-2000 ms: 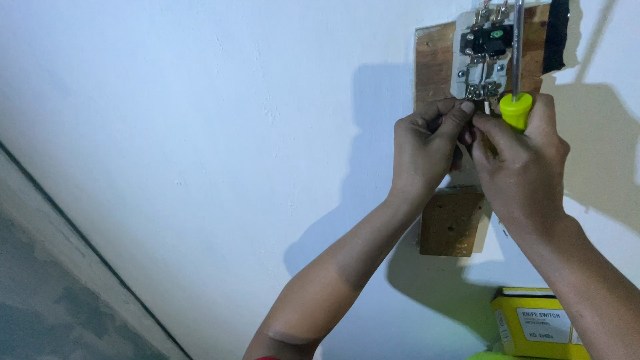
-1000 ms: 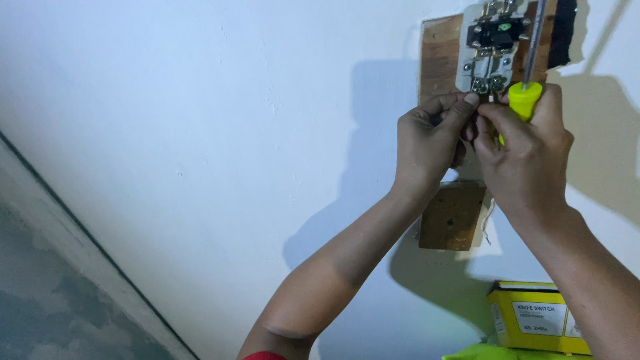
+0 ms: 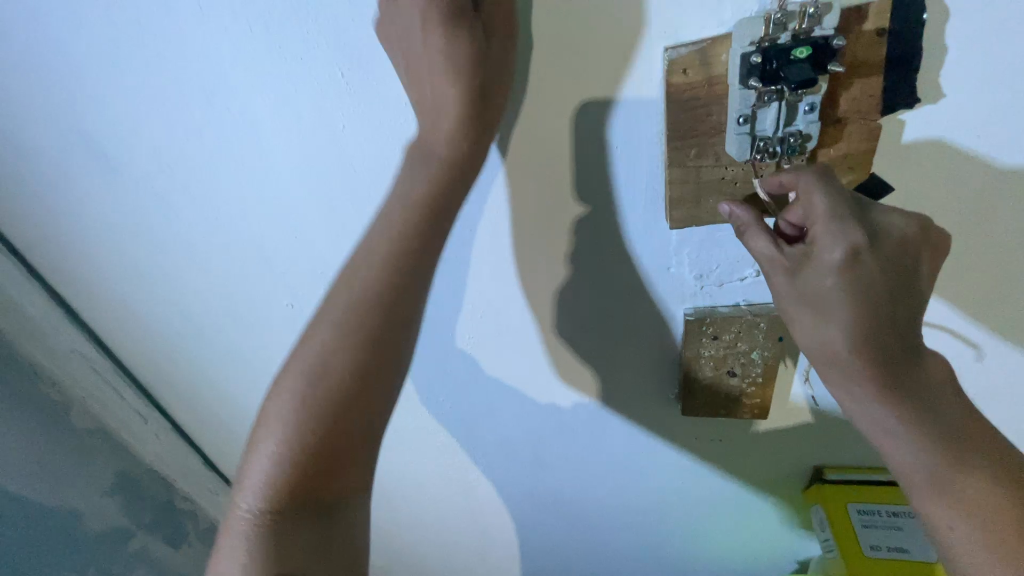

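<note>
A knife switch (image 3: 780, 88) with a pale base, black handle piece and metal terminals is mounted on a wooden board (image 3: 696, 136) on the wall. Just below its lower terminals, my right hand (image 3: 848, 248) has thumb and index finger around an insulated wire (image 3: 764, 194), which rises to the lower left terminal; the thumb tip is apart from the wire, and whether other fingers grip it is hidden. My left hand (image 3: 452, 64) is raised at the top edge, left of the board, its fingers out of frame, so what it holds cannot be seen.
A smaller wooden block (image 3: 728, 364) is fixed to the wall below the board. Black tape (image 3: 904, 56) covers the board's right edge. A yellow box (image 3: 872, 520) with a printed label stands at the lower right. A dark seam (image 3: 112, 360) crosses the wall at lower left.
My left hand has left the wire by the switch and moved up and left. The screwdriver with the yellow-green handle, earlier in my right hand, is out of view.
</note>
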